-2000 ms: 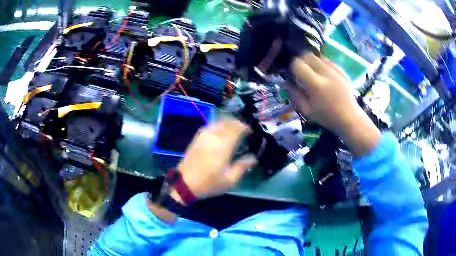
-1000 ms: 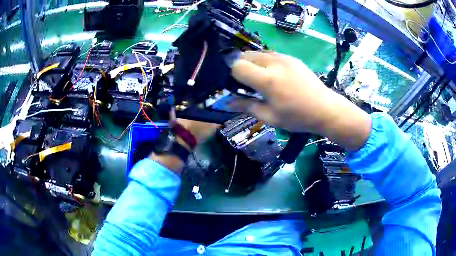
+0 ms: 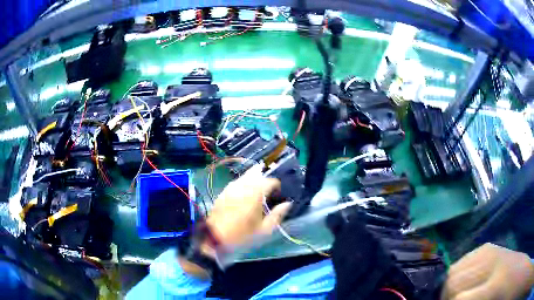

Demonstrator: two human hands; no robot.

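Observation:
A black module with an orange strip and loose wires lies tilted on the green bench in front of me. My left hand is at its near left edge, thumb and forefinger apart; the fingertips are blurred, so a grip is unclear. My right hand is at the lower right, partly cut off by the edge, beside black modules; its fingertips are unclear. The black electric screwdriver hangs over the module's right side. A loose black piece shows at the bottom, left of my right hand.
A blue bin with dark contents sits left of my left hand. Rows of modules stand at the left, more at the right. Stacked black pieces lie far right. A metal frame crosses the top.
The black piece held up before is gone from above the bench centre. My right hand has moved to the lower right. My left hand has come onto the centre module. The view has shifted.

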